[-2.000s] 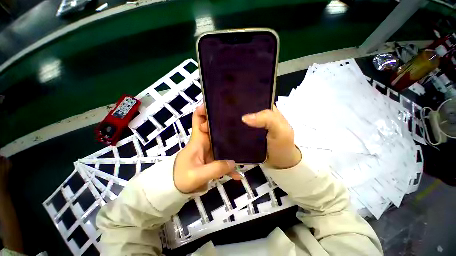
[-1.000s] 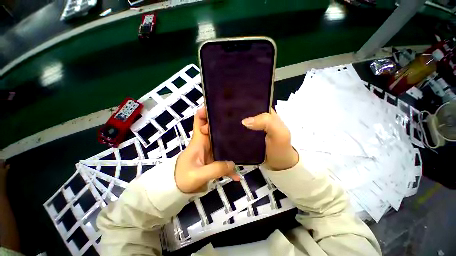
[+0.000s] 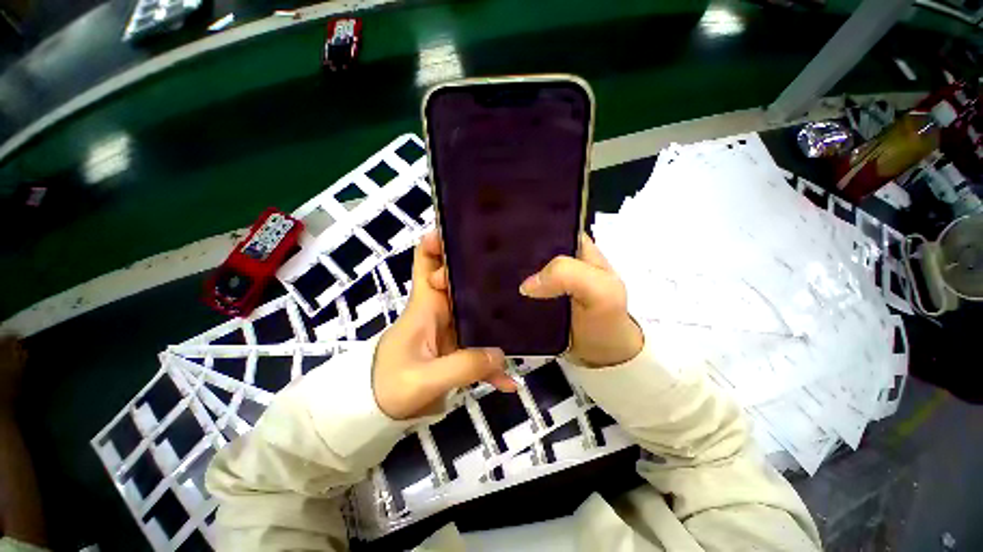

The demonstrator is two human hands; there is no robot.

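Observation:
A large smartphone (image 3: 509, 194) with a dark screen and a thin pale case is held upright in the middle of the view, above the worktable. My left hand (image 3: 426, 350) holds its lower left edge and bottom corner, with the thumb along the bottom. My right hand (image 3: 593, 302) holds the lower right edge, with the thumb over the lower part of the screen. The fingers behind the phone are hidden. Die-cut sheets (image 3: 243, 353) with rows of black squares lie fanned out under and left of my hands.
A red handheld device (image 3: 257, 259) lies at the left by the belt rail (image 3: 129, 289). Another red device (image 3: 342, 43) is on the green belt. White backing sheets (image 3: 744, 291) are heaped at right, beside a pale fan (image 3: 954, 264). Another person's arm (image 3: 16, 453) shows at far left.
The right thumb has moved slightly down the phone screen. A red device came into view on the belt and has moved right. Both hands still hold the phone.

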